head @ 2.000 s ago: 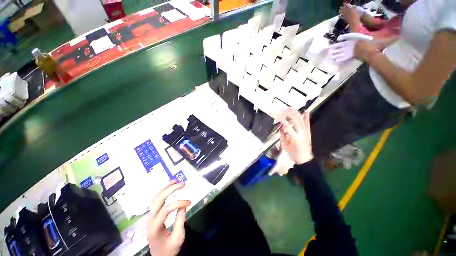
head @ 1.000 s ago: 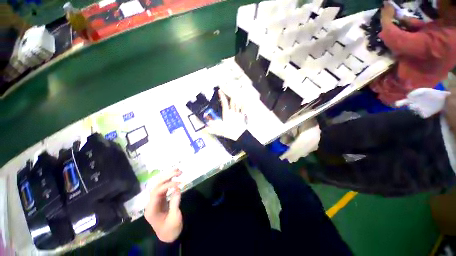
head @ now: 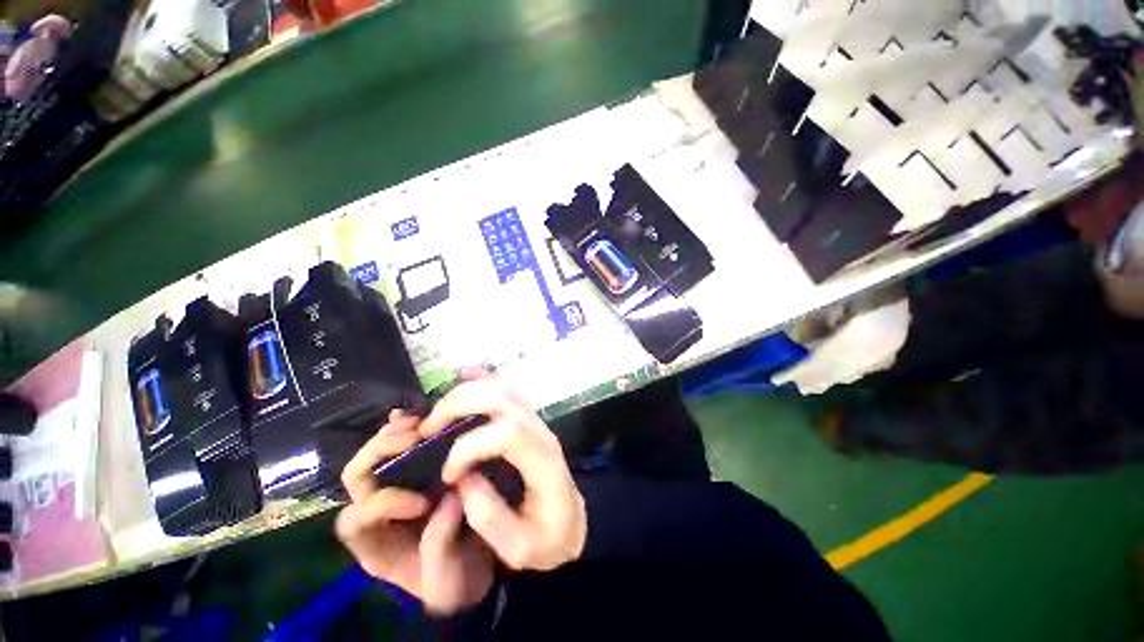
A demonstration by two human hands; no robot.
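Observation:
My left hand (head: 408,527) and my right hand (head: 521,477) meet at the front edge of the bench, both holding one black carton blank (head: 433,462) edge-on between their fingers. The fingers hide much of it. A small pile of black carton blanks (head: 642,251) with a blue-orange oval picture lies to the right on the printed sheet (head: 471,295). Two larger stacks of black carton blanks, one nearer my hands (head: 329,364) and one farther left (head: 188,414), lie on the left part of the bench.
Open boxes (head: 922,113) with white flaps up stand at the bench's right end. A green conveyor belt (head: 502,94) runs behind the bench. A pinkish printed sheet (head: 57,464) lies at the far left. Another person's dark clothing (head: 991,376) shows at the right.
My right hand has come back from the small pile to my left hand, and a black blank is now held between them. The view has shifted left, showing more of the left stacks.

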